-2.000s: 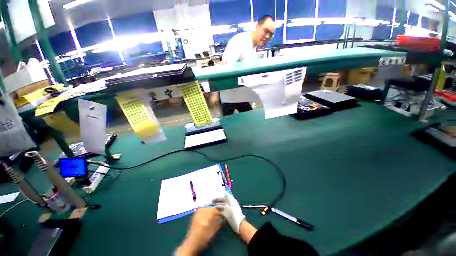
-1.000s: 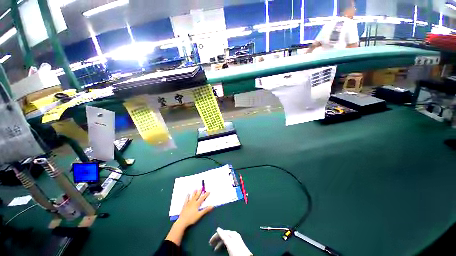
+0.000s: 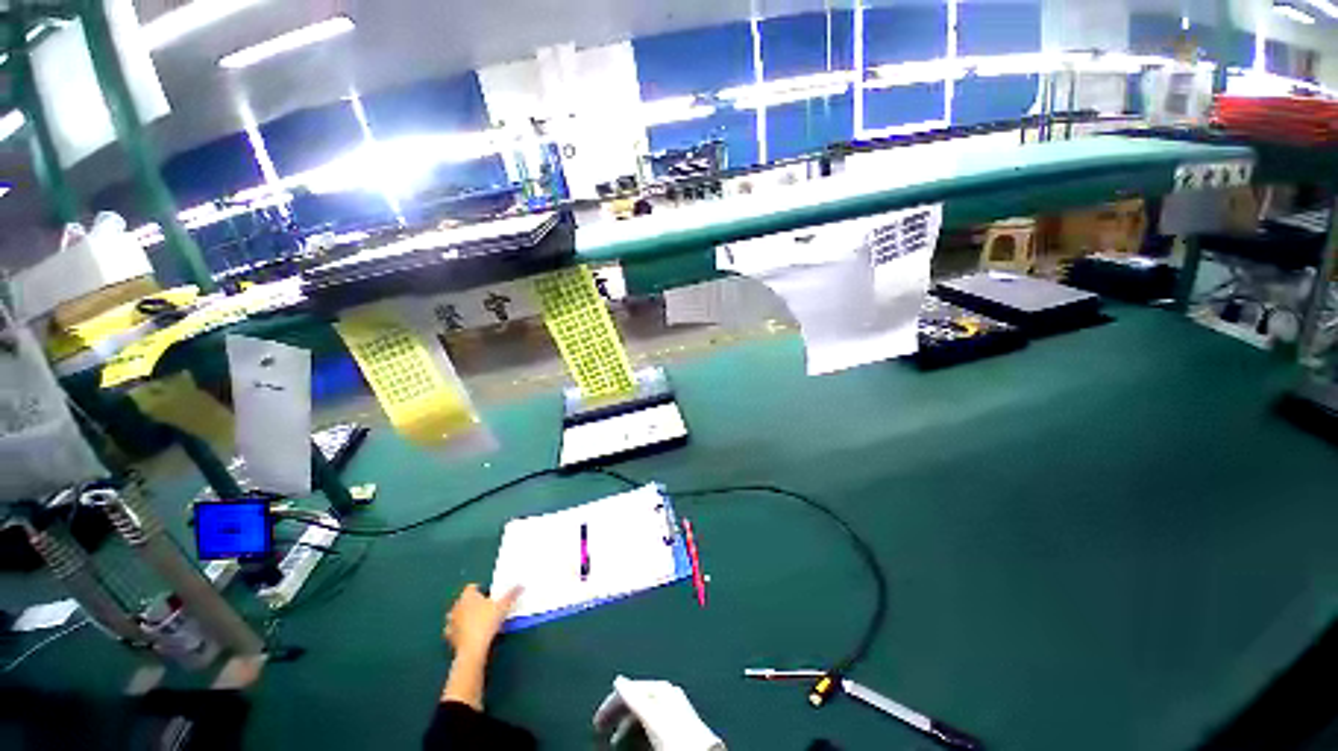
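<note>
A clipboard (image 3: pixel 668 571) with white paper lies on the green bench in front of me, a dark purple pen (image 3: pixel 584 552) on the paper and a red pen (image 3: pixel 694 562) along its right edge. My bare left hand (image 3: pixel 479 622) is at the clipboard's lower left corner, a finger reaching onto the paper; whether it grips the board is unclear. My right hand (image 3: pixel 656 715), in a white glove, is below the clipboard, partly cut off by the bottom edge, fingers loosely bent and nothing visible in it. A pen-shaped tool (image 3: pixel 888 710) lies to its right.
A black cable (image 3: pixel 875 565) curves across the bench. A small laptop unit (image 3: pixel 625 433) stands behind the clipboard. A blue display (image 3: pixel 235 530) and spring-wrapped posts (image 3: pixel 165 558) are at left. Yellow label sheets (image 3: pixel 584 335) and a white sheet (image 3: pixel 866 301) hang from the overhead shelf (image 3: pixel 822 209).
My hands were together at the clipboard's lower edge, then parted. My left hand moved from the paper to the lower left corner. The person beyond the shelf is out of view.
</note>
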